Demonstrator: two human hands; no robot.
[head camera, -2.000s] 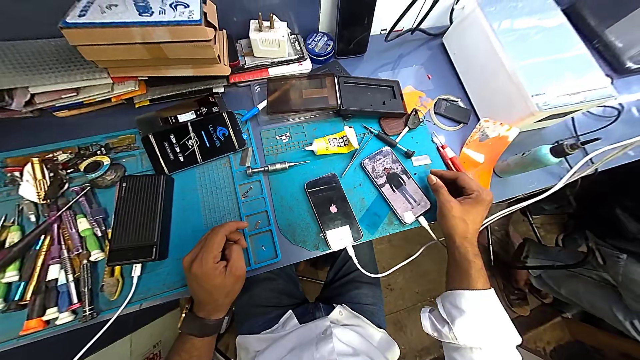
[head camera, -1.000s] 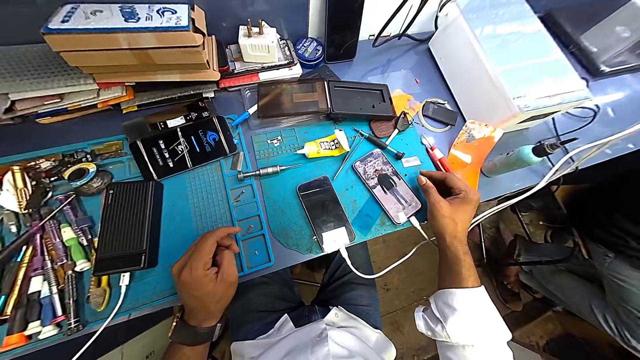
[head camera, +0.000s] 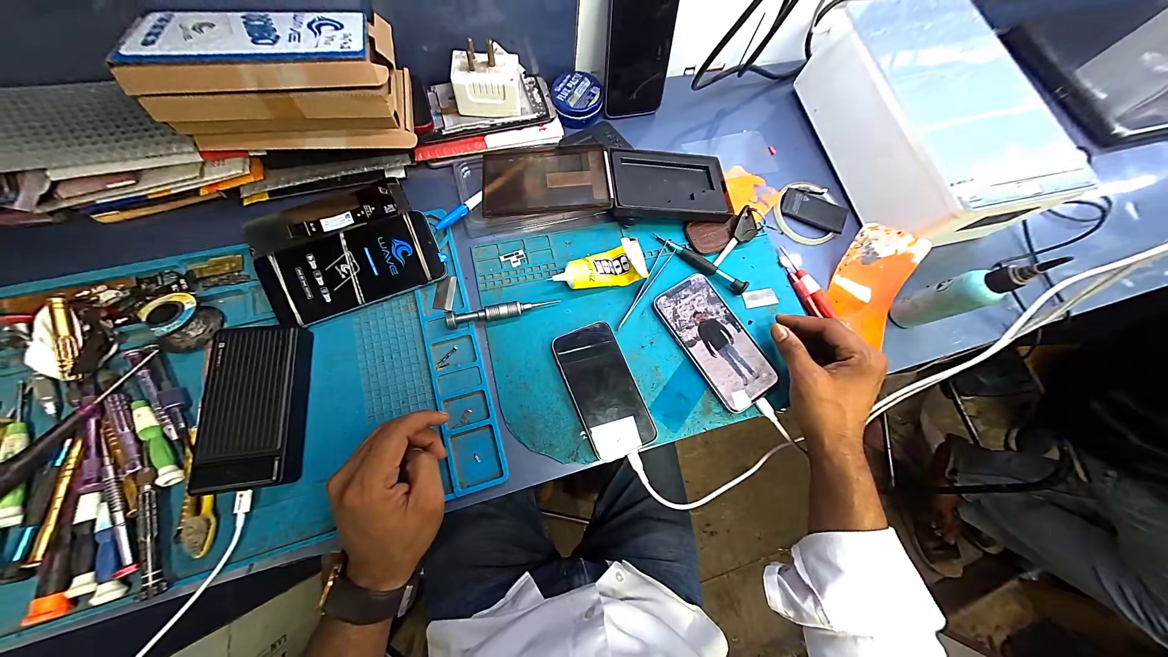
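Observation:
My left hand (head camera: 388, 488) rests with curled fingers at the blue parts tray (head camera: 500, 456) of the repair mat, holding nothing that I can see. My right hand (head camera: 830, 374), fingers bent and thumb near the index finger, is just right of a lit smartphone (head camera: 716, 342) showing a picture of a standing person. Left of that phone lies a smartphone with a dark screen (head camera: 599, 379), a white piece at its lower end. White cables (head camera: 684, 505) run from both phones. A precision screwdriver (head camera: 502, 312) and a yellow glue tube (head camera: 602, 269) lie beyond them.
A black ribbed power bank (head camera: 251, 406) sits at left beside many screwdrivers (head camera: 100, 493). Cardboard boxes (head camera: 274, 91) are stacked behind. A white machine (head camera: 940, 119) stands at back right, near a pale green bottle (head camera: 949, 297). Another person's legs (head camera: 995, 493) are at right.
The screen of the left phone, which showed a logo two seconds ago, has gone dark. Both hands have stayed about where they were.

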